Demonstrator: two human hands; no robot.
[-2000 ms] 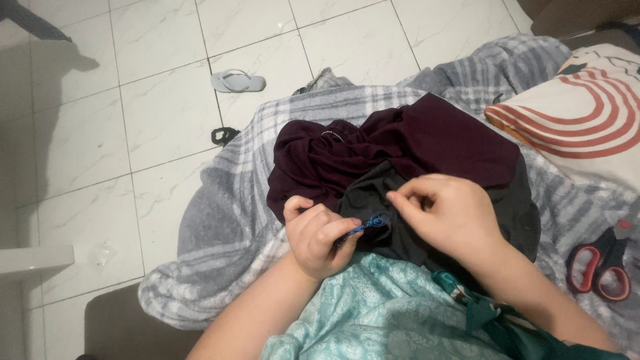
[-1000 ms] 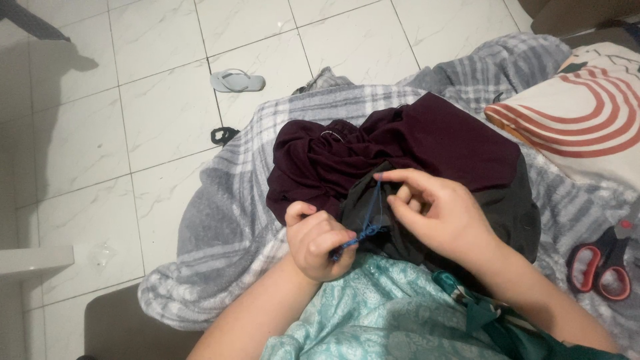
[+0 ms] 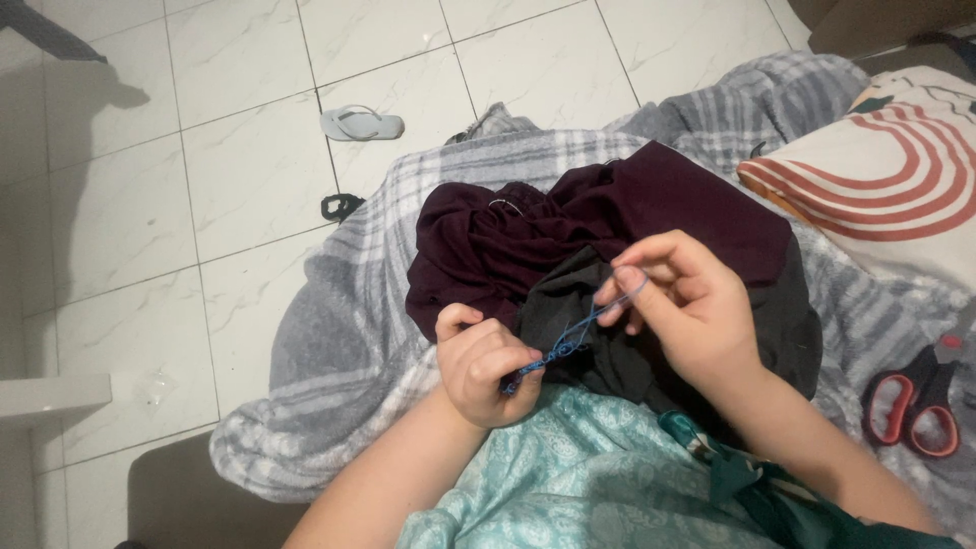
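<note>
My left hand (image 3: 488, 366) pinches a small knotted bundle of blue thread (image 3: 563, 348) between thumb and fingers. Loose loops of that thread rise up and to the right to my right hand (image 3: 679, 305), whose thumb and fingertips hold them. Whether a needle or hook is in either hand cannot be told. Beneath both hands lies a bunched dark maroon cloth (image 3: 488, 252) with a dark grey part (image 3: 560, 305). A thin pale curved item (image 3: 506, 204) rests on the maroon folds.
A grey and white plaid blanket (image 3: 328, 328) lies under the cloth. Scissors with red and black handles (image 3: 911, 412) are at the right, below a cushion with rust-coloured arcs (image 3: 877, 175). On the tiled floor are a grey flip-flop (image 3: 362, 124) and a small black item (image 3: 339, 207).
My right hand has drawn the blue thread out to the right of my left hand, and a longer, looser stretch now shows between them. My left hand keeps nearly the same place.
</note>
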